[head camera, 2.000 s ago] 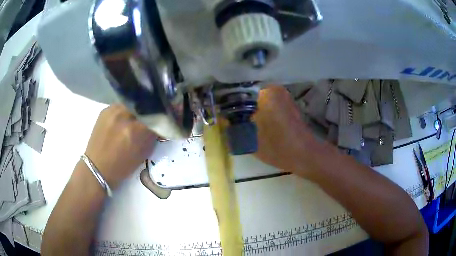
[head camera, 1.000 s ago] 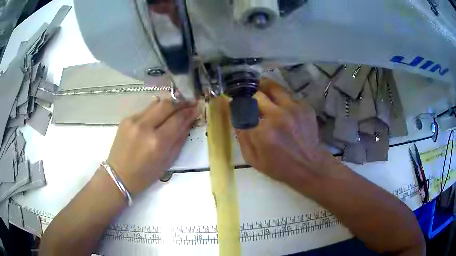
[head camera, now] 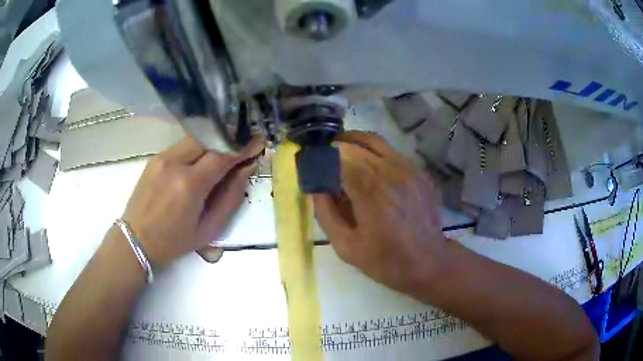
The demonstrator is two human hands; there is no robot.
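A grey-beige zip panel [head camera: 113, 144] with a line of silvery teeth lies flat left of the sewing machine head [head camera: 423, 56]; its right part is hidden by my left hand and the head. My left hand [head camera: 187, 190] is beside the needle area, fingers together on the work at the presser foot [head camera: 271, 130]. My right hand [head camera: 384, 204] is right of the black cylindrical knob [head camera: 319, 169], fingers bent, their tips partly hidden behind it. What the right fingers hold cannot be seen. The yellow strip [head camera: 296, 261] runs from the needle area to the front edge.
A pile of zip pieces [head camera: 486, 162] lies at the right behind my right hand. Grey-beige strips [head camera: 25, 141] lie fanned at the far left. Thread snips [head camera: 589, 250] lie at the right edge. Ruler scales [head camera: 374, 335] run along the table's front edge.
The zip panel that was hidden two seconds ago shows at the left. Both hands have shifted; my left hand moved in to the needle area and then slightly left. The view has also shifted.
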